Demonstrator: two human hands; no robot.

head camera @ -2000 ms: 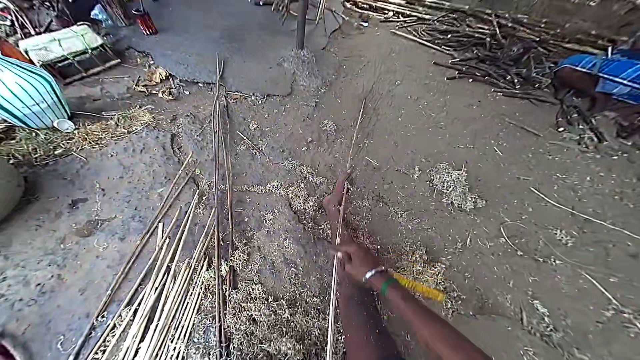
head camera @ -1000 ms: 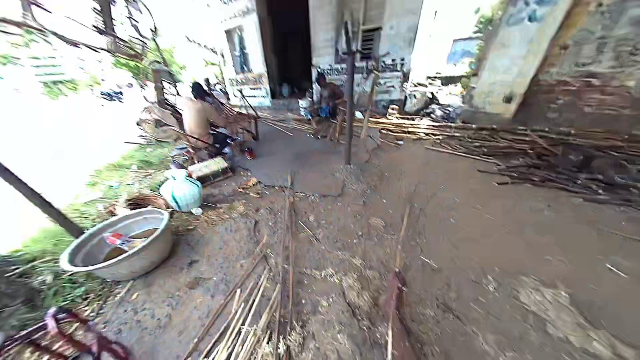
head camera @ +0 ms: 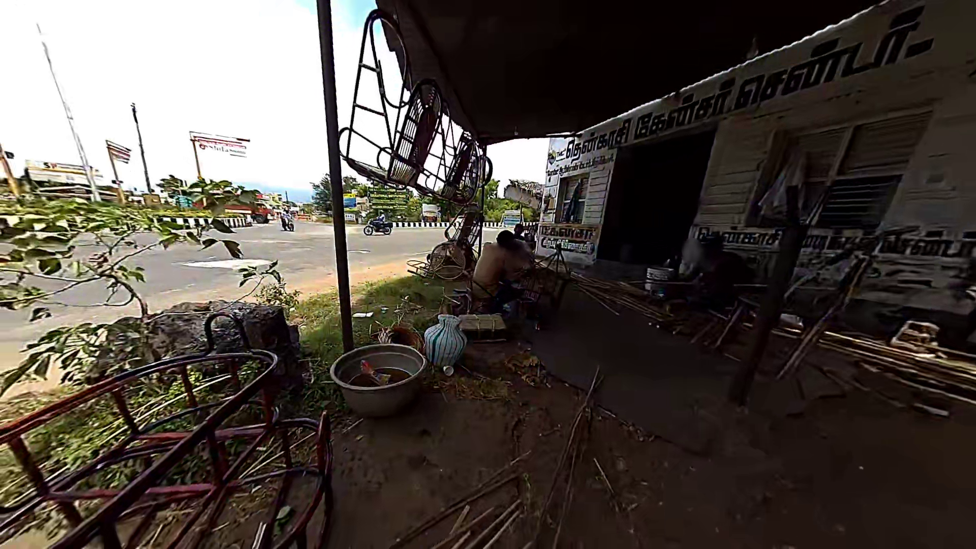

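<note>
Neither of my hands shows in the head view now, so what they hold or touch is hidden. Long thin canes (head camera: 568,450) lie on the dirt at the lower middle, and pale split sticks (head camera: 488,526) show at the bottom edge. Left of them stands a wide grey basin (head camera: 379,396) with dark liquid and a colourful packet inside. Beside the basin is a striped, rounded pot (head camera: 445,341), light blue and white.
A reddish cane frame (head camera: 221,435) fills the lower left. Posts (head camera: 333,175) (head camera: 768,320) rise at left and right. Cane frames (head camera: 419,130) hang under the awning. Two people (head camera: 499,271) (head camera: 713,271) sit farther back. Bundled canes (head camera: 892,354) lie along the painted wall.
The view has swung far up and left, toward the road and building. Two seconds ago a hand with a bangle held a long thin stick beside a bare foot; neither is in view now.
</note>
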